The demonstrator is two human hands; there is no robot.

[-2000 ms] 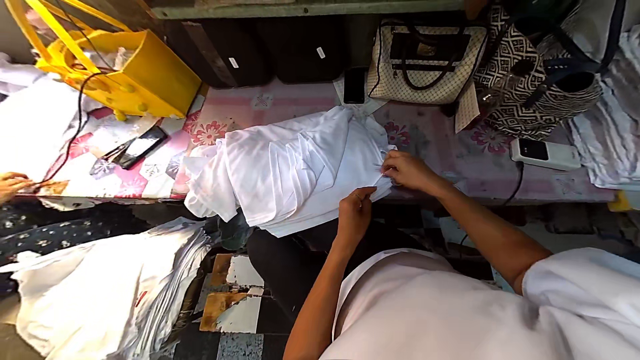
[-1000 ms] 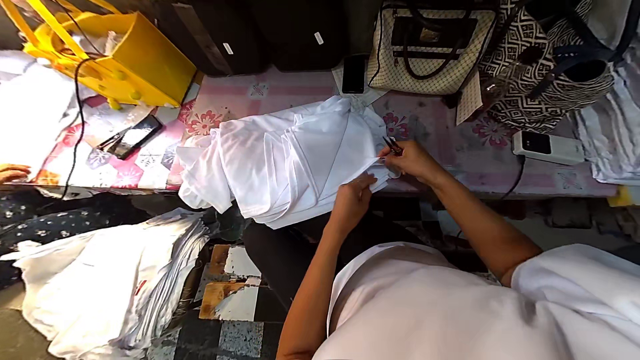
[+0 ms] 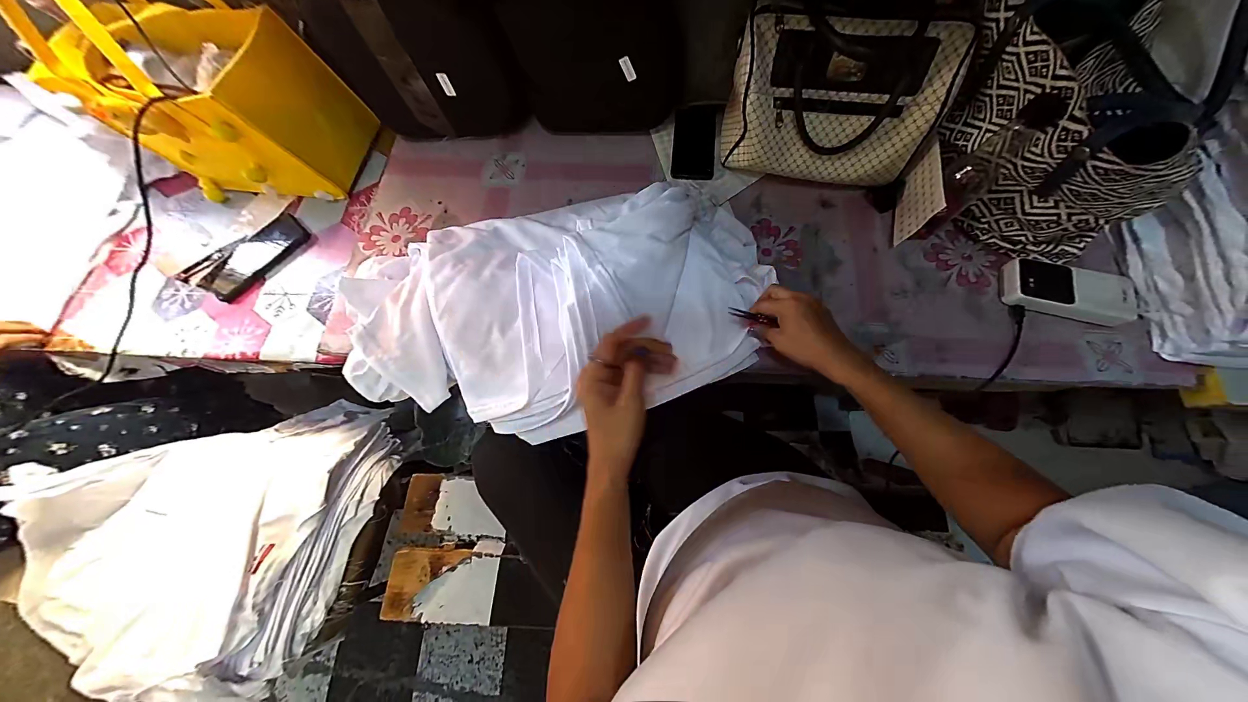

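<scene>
A pile of white fabric pieces (image 3: 585, 302) lies on the table in front of me, its near side hanging over the edge. My right hand (image 3: 795, 330) is at the pile's right end, closed on a small dark pointed tool, probably thread snippers (image 3: 753, 317), whose tip points left over the cloth. My left hand (image 3: 624, 375), blurred, is above the near part of the pile with its fingers apart and bent. I see nothing held in it.
A yellow bag (image 3: 283, 107), black cases (image 3: 585, 68), a phone (image 3: 693, 142), a cream handbag (image 3: 838, 97) and a patterned bag (image 3: 1053, 146) line the back. A white device (image 3: 1068, 291) with a cable sits right. White garments (image 3: 146, 526) are stacked lower left; another person's hand (image 3: 19, 334) shows at far left.
My left hand has come away from the right corner of the cloth and moved left. The dark tool in my right hand now points left over the fabric.
</scene>
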